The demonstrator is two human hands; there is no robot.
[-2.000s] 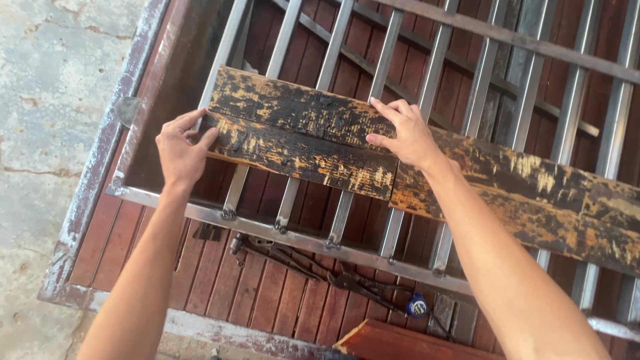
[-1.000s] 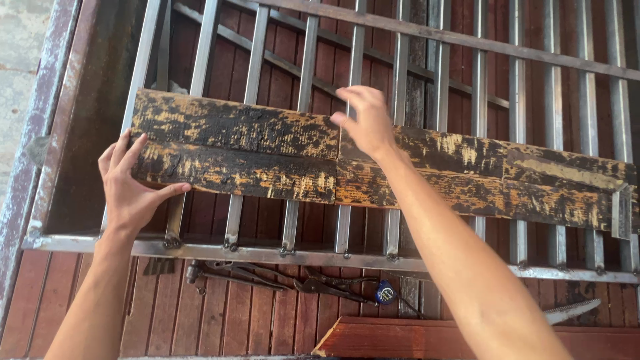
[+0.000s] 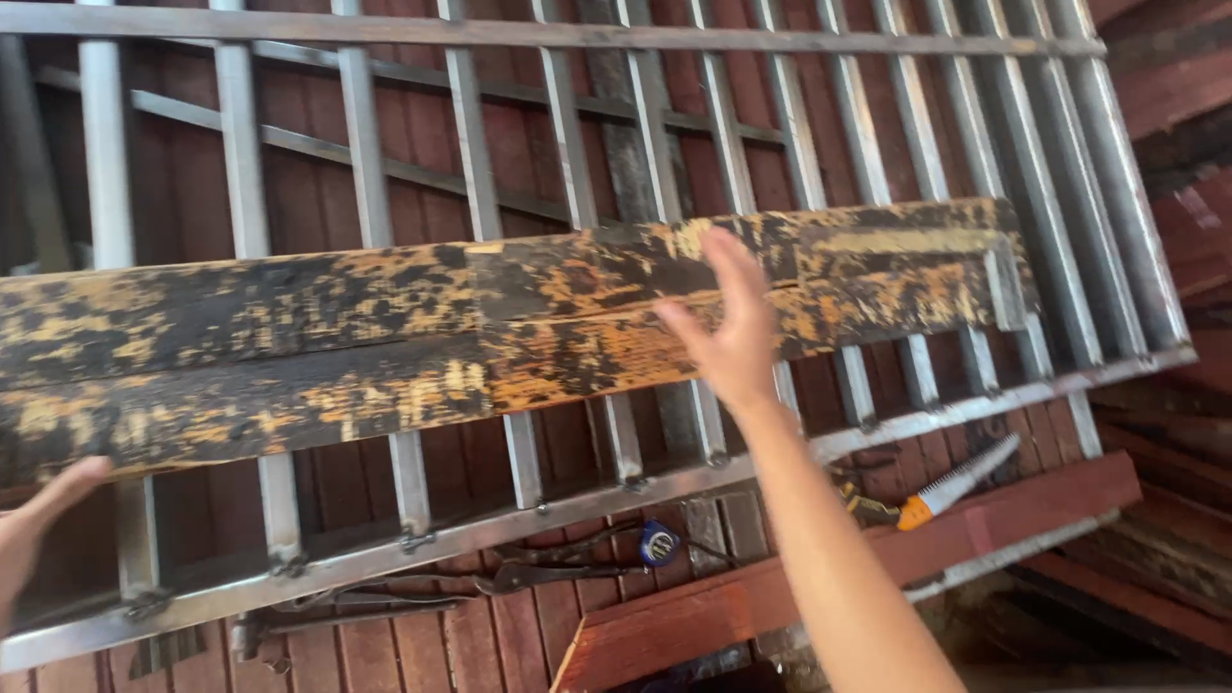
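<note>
A long, weathered wooden plank (image 3: 385, 337) with flaking black paint and a yellowish wood face lies across the bars of a welded metal frame (image 3: 674, 491). At the far left, partly cut off by the view, my left hand (image 3: 43, 515) has its thumb at the plank's lower edge; its other fingers are hidden. My right hand (image 3: 727, 332) is over the plank's middle, fingers apart and holding nothing; whether it touches the wood I cannot tell. Resting on the plank's right end is an L-shaped metal square (image 3: 1004, 284), its blade along the wood.
Below the frame, a blue tape measure (image 3: 659, 543), dark metal tongs or pliers (image 3: 558, 570) and a hammer (image 3: 248, 635) lie on reddish slats. A folding saw with orange trim (image 3: 962, 481) lies near a red-brown board (image 3: 866, 568). More boards (image 3: 1184, 231) are stacked at right.
The view has swung to the right along the plank. My right hand has moved right along it, off the spot it touched two seconds ago. My left hand remains near the plank's left part.
</note>
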